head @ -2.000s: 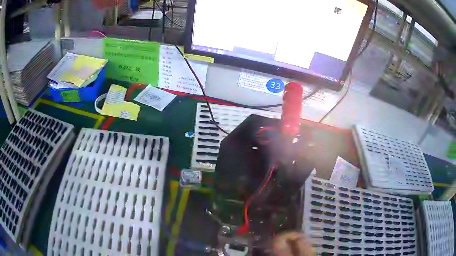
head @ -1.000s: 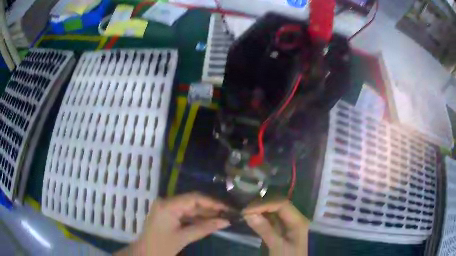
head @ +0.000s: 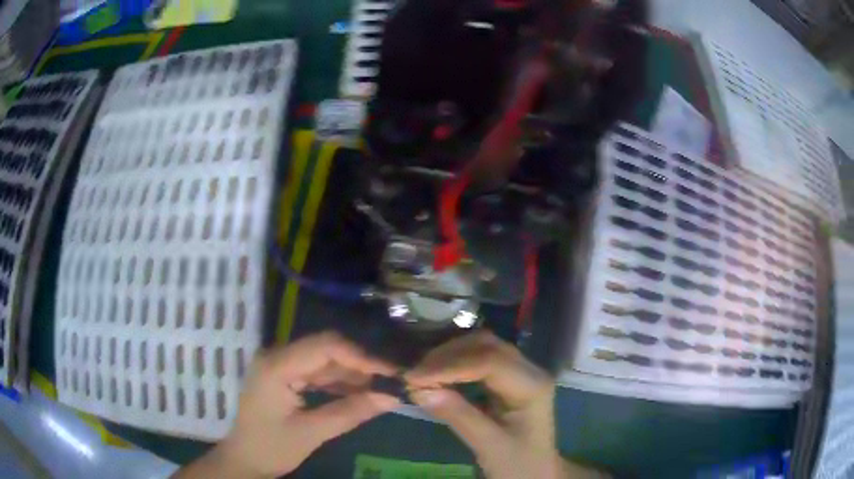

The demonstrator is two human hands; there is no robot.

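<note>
My left hand (head: 304, 398) and my right hand (head: 487, 388) meet at the lower centre, fingertips almost together. They pinch a small dark module (head: 388, 384) between them; its details are blurred. Just beyond the fingertips is the black test fixture (head: 449, 122), with a bright round seat (head: 433, 307) at its front and a red wire (head: 451, 220) running to the small metal block above the seat. Both hands look bare.
A white parts tray (head: 169, 243) with mostly pale slots is on the left, beside a stacked tray (head: 33, 178). A tray with many dark strips (head: 702, 271) is on the right. A small silvery box (head: 339, 120) and blue tube (head: 323, 285) are left of the fixture.
The view has tilted down, so the monitor has left the picture. Both hands are now at the fixture's front, fingertips together on the module, as they were one second ago.
</note>
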